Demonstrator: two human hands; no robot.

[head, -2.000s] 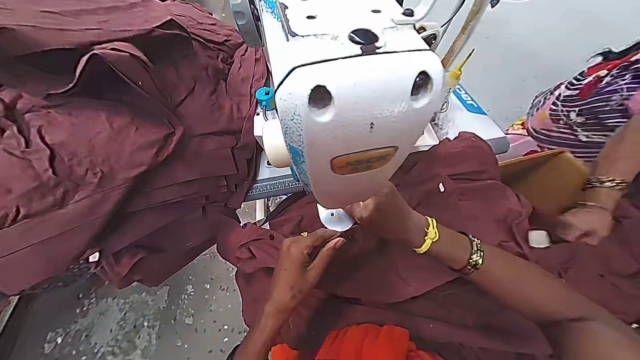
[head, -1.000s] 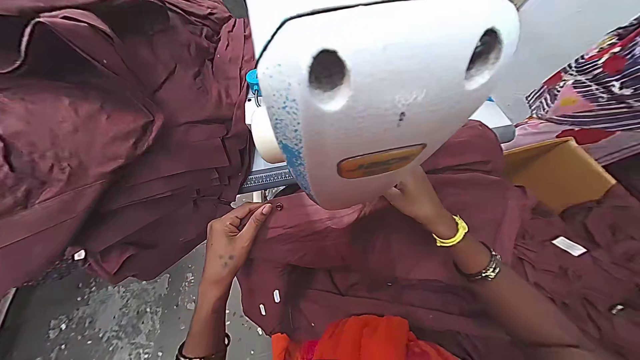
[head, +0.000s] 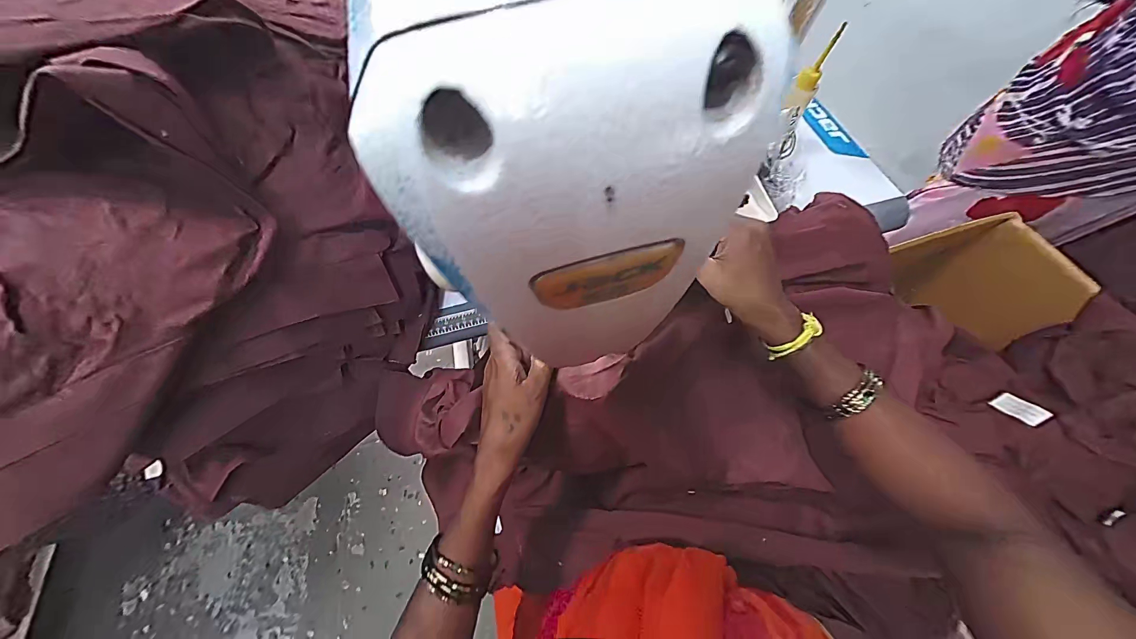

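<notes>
The white head of a Jack sewing machine fills the upper middle and hides the needle area. Below and around it lies maroon fabric, spread toward my lap. My left hand is at the lower left edge of the machine head, on the fabric, its fingertips partly hidden behind the head. On the right of the head, my right hand is curled with its fingers bent at the fabric; its grip is partly hidden. It wears a yellow band at the wrist.
A large heap of maroon garments stands at the left. At the right are an open cardboard box, more maroon fabric with a white label, and a person's patterned clothing. A yellow-tipped bottle stands behind the machine head. Grey floor shows lower left.
My left hand has moved from the fabric edge left of the machine head to right beside the head's lower edge. My right hand now shows more fully at the right side. The view has shifted.
</notes>
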